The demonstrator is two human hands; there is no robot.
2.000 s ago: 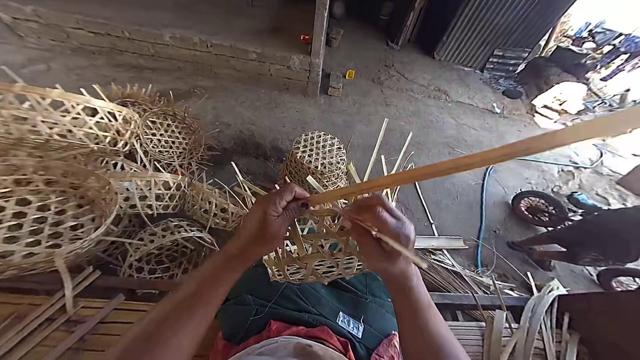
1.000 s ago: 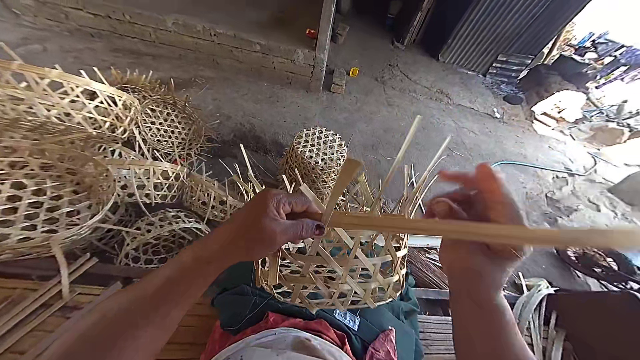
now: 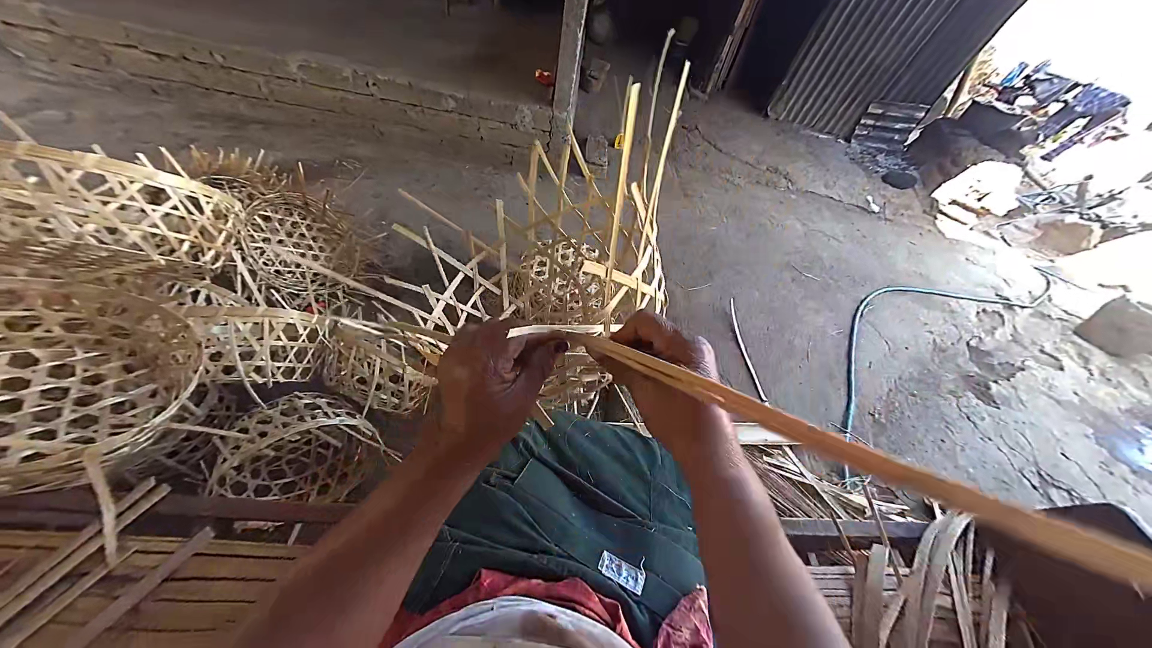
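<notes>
A long flat bamboo strip [image 3: 864,450] runs from between my hands out to the lower right. My left hand [image 3: 490,378] pinches it near its left end, at the rim of an unfinished open-weave bamboo basket [image 3: 585,261]. Close beside it, my right hand [image 3: 661,369] grips the same strip. The basket stands just beyond both hands above my lap, with upright loose strip ends rising from its far side. Its lower part is partly hidden by my hands.
Several woven bamboo baskets [image 3: 81,360] are piled at the left. Cut strips lie on the slatted bamboo bench [image 3: 225,576], and more strips [image 3: 936,576] are at lower right. A hose [image 3: 855,351] crosses the ground. A post [image 3: 569,72] stands ahead.
My right hand has come back left, close to my left hand. The basket has tipped, and its loose strip ends now stand higher in view. The strip now slopes down to the right.
</notes>
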